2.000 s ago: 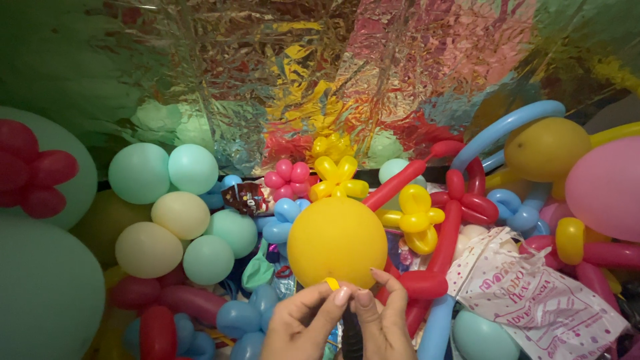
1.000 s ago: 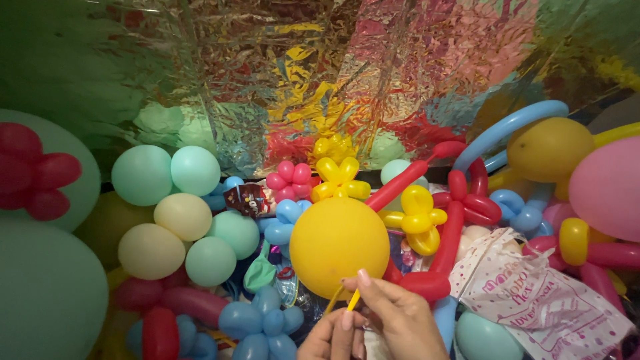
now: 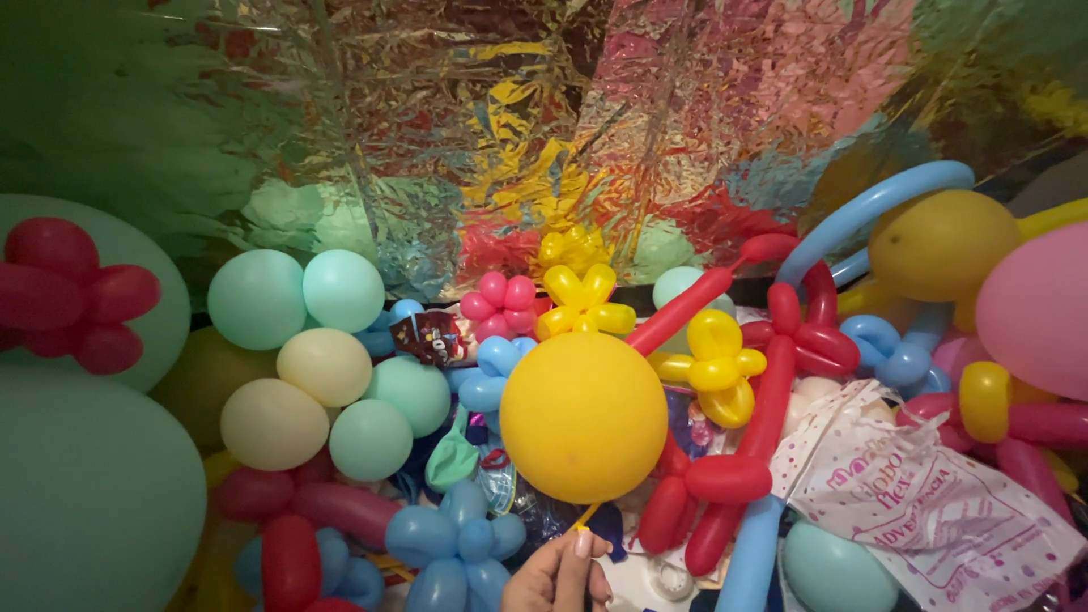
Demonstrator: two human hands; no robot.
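A round yellow balloon [image 3: 583,416] stands upright at the centre. Its thin yellow neck [image 3: 586,515] runs down to my left hand [image 3: 561,574], whose thumb and fingers pinch it at the bottom edge. My right hand is not in view. Behind the round balloon sits a yellow balloon flower [image 3: 582,297]; a second yellow twisted balloon [image 3: 716,370] is to its right. Beside my left hand lies a blue balloon flower [image 3: 463,544]. Red twisted balloons [image 3: 769,408] stretch along the right side of the round one.
Mint and cream balloons [image 3: 274,425] cluster at left, near a large green balloon [image 3: 85,493]. A printed plastic bag [image 3: 935,501] lies at right, below a blue balloon arc [image 3: 875,204] and a pink balloon [image 3: 1041,310]. Crinkled reflective foil [image 3: 510,127] spans the back.
My right hand has let go of the yellow neck and left the view. My left hand remains below the round yellow balloon, pinching its neck.
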